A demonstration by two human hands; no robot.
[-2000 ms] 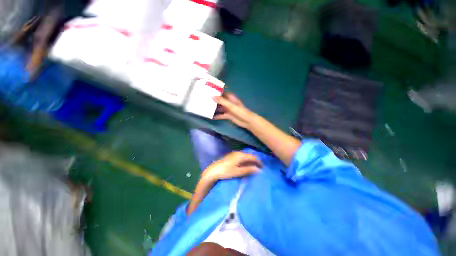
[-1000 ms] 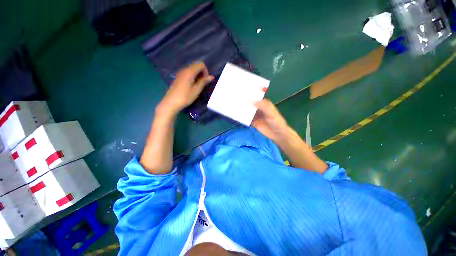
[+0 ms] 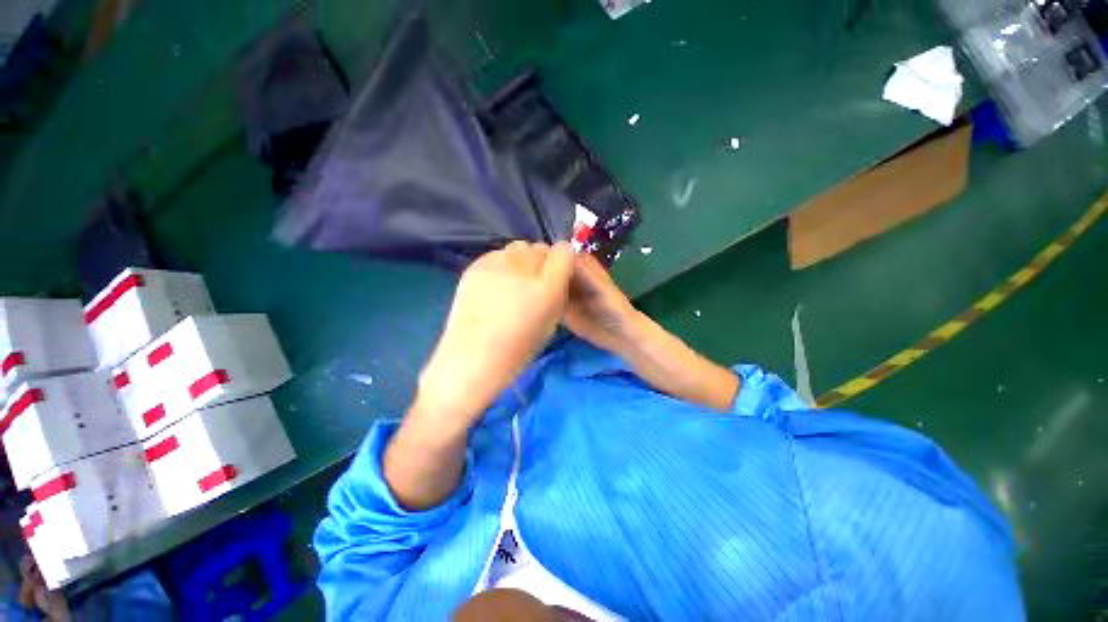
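Note:
A dark mailer (image 3: pixel 407 158) is lifted and spread into a cone, with its narrow end at my hands. My left hand (image 3: pixel 516 292) is closed on the mailer's edge. My right hand (image 3: pixel 595 301) is right beside it, partly covered by it, holding the product box (image 3: pixel 586 227). Only a small white and red part of the box shows at the mailer's edge; the rest is hidden by my hands and the mailer. The stack of empty mailers (image 3: pixel 553 140) lies flat on the bench behind, its speckled shiny edge towards me.
White boxes with red marks (image 3: pixel 219 352) stand stacked at the bench's left. Dark mailers (image 3: pixel 286 97) lie farther back left. A white scrap (image 3: pixel 926 85), clear trays (image 3: pixel 1033 73) and a brown cardboard piece (image 3: pixel 881 194) are at right. A blue stool (image 3: pixel 237 565) is below left.
The product box came from the left stack to the mailers and is now mostly hidden at the mailer's edge. My left hand has taken hold of a mailer, which has lifted and spread leftwards.

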